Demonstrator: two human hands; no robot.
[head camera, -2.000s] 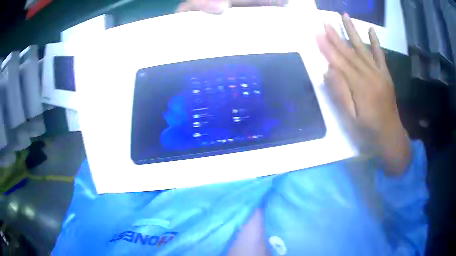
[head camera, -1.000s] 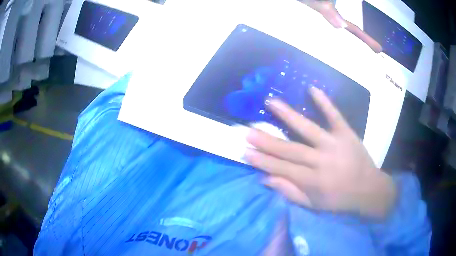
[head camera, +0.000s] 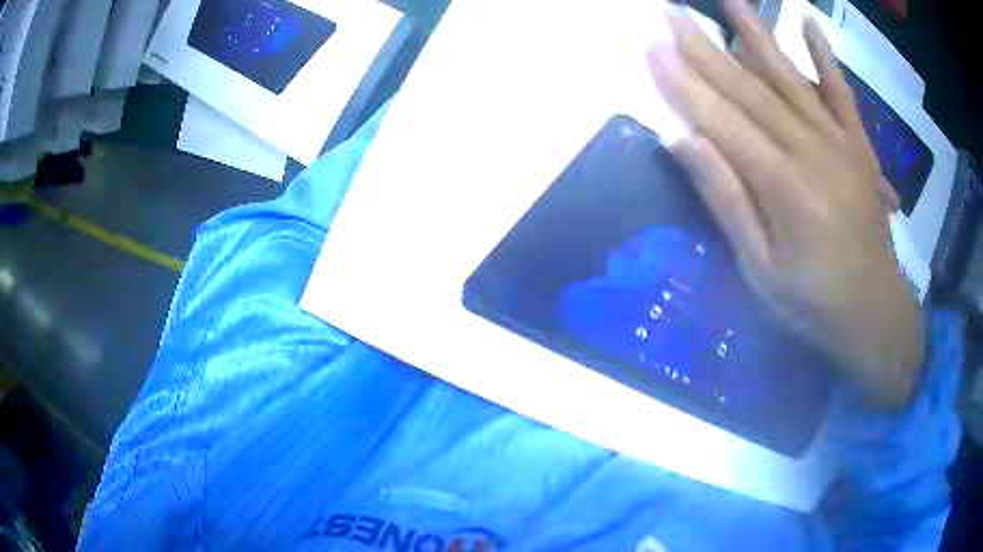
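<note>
A white tablet gift box (head camera: 431, 194) lies tilted against my blue smock, with a dark tablet picture and blue swirl on its face. My right hand (head camera: 792, 183) lies over the box's upper right part, palm down, fingers spread. A bit of white wipe (head camera: 675, 127) shows under its fingertips; most of it is hidden and blurred. Of my left hand (head camera: 890, 198) only a small skin-toned bit shows at the box's far right edge, beyond my right hand; the rest is hidden behind the box and my right hand.
Another printed box (head camera: 323, 92) lies at the upper left, beside a row of white box edges (head camera: 75, 65) at the far left. A further printed box (head camera: 916, 129) is at the upper right. A yellow line (head camera: 119, 237) crosses the grey floor at the left.
The held box has turned clockwise and its picture has shifted right and down. My right hand has moved from the picture's lower edge up to the box's upper right part.
</note>
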